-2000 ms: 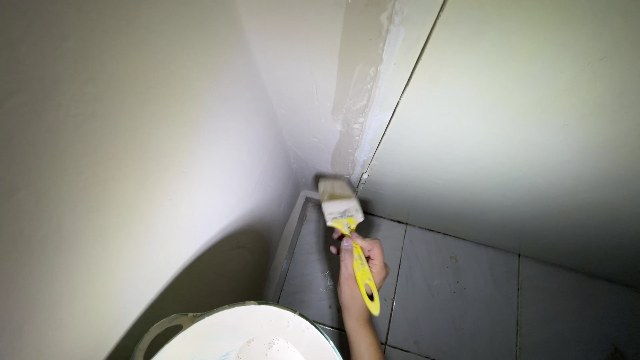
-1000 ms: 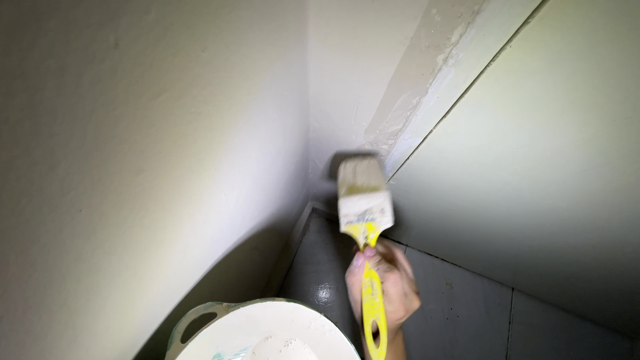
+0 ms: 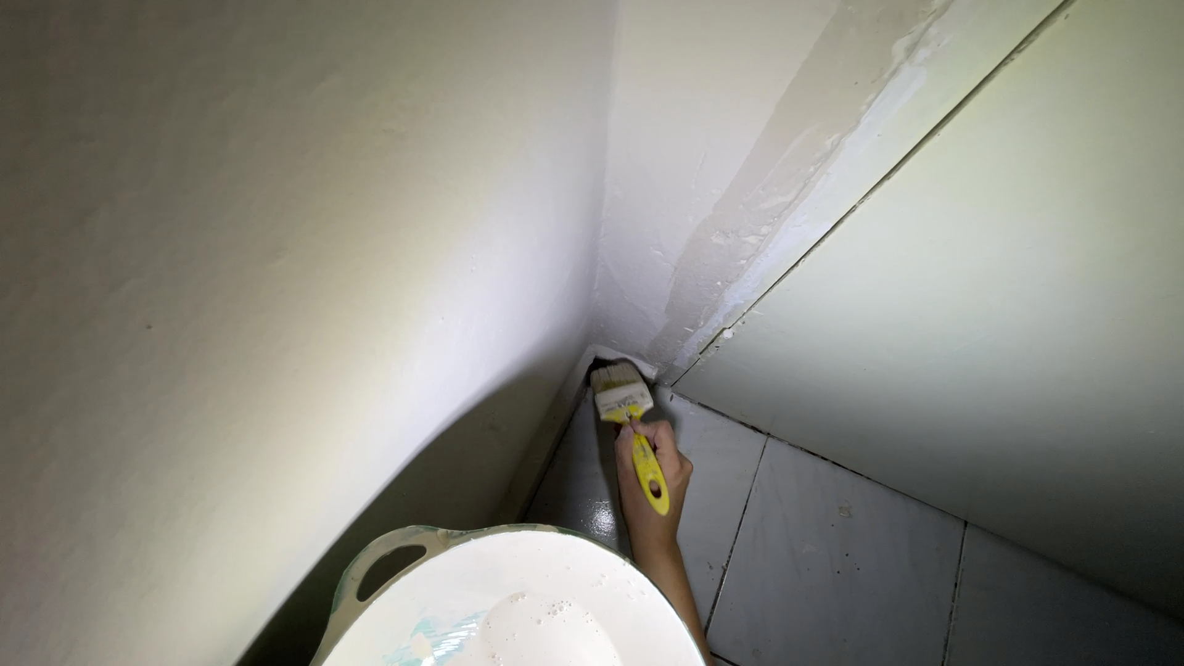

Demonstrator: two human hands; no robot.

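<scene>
One hand (image 3: 655, 467) is closed around the yellow handle of a flat paintbrush (image 3: 624, 402); it looks like my right hand. The brush's pale, paint-coated bristles point away from me, low in the corner, at the white skirting (image 3: 638, 359) where the walls meet the tiled floor. Whether the bristles touch the skirting is hard to tell. A paint tub (image 3: 518, 592) with a loop handle at its left rim holds white paint with small bubbles, in front of the forearm. My left hand is out of view.
A pale wall (image 3: 305, 231) rises close on the left. The back wall carries a beige unpainted strip (image 3: 758, 203) beside a rough white edge. On the right stands a smooth pale panel (image 3: 971, 305). Grey tiles (image 3: 832, 518) with dark joints and small specks cover the floor.
The hand and brush have gone down from in front of the back wall's lower part to the skirting in the corner. The hand has kept hold of the brush.
</scene>
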